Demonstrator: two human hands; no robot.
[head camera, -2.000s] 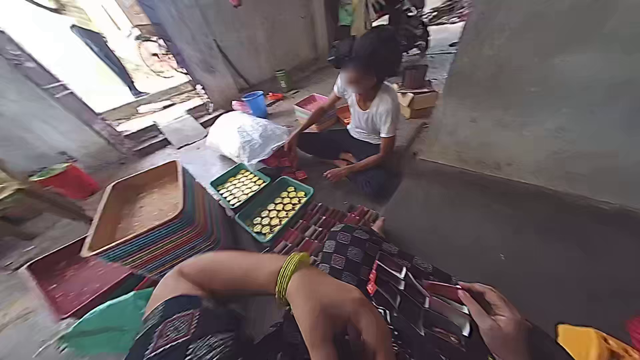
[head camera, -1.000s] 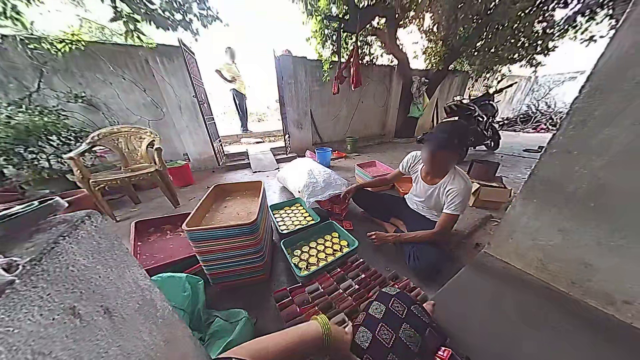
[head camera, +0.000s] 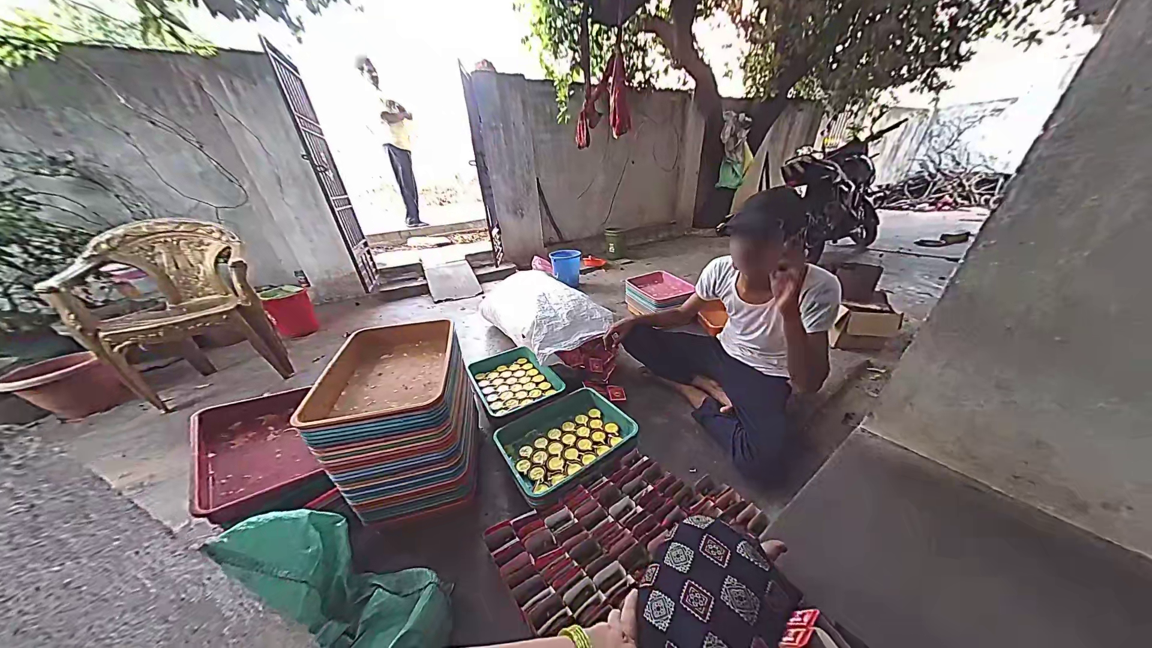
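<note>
My left hand (head camera: 616, 627), with yellow-green bangles at the wrist, reaches in at the bottom edge beside my patterned dark cloth (head camera: 702, 580). It is partly cut off, and whether it holds anything is hidden. Rows of small dark red and brown packets (head camera: 576, 549) lie on the floor just beyond it. My right hand is out of view. A small red packet (head camera: 799, 627) shows at the bottom, right of the cloth. Behind the rows, a green tray (head camera: 633, 434) and a smaller green tray (head camera: 480, 364) hold round yellow-topped pieces.
A tall stack of plastic trays (head camera: 387, 432) stands left, beside a maroon tray (head camera: 202, 459) and green sacking (head camera: 297, 558). A person (head camera: 756, 315) sits cross-legged beyond the rows, near a white sack (head camera: 544, 310). A concrete wall (head camera: 1035, 360) rises at right. Another person (head camera: 400, 144) stands at the gateway.
The view has swung up strongly. My right hand, seen earlier at a small dark-and-red item over my lap, is out of view. The seated person has raised one hand to the head.
</note>
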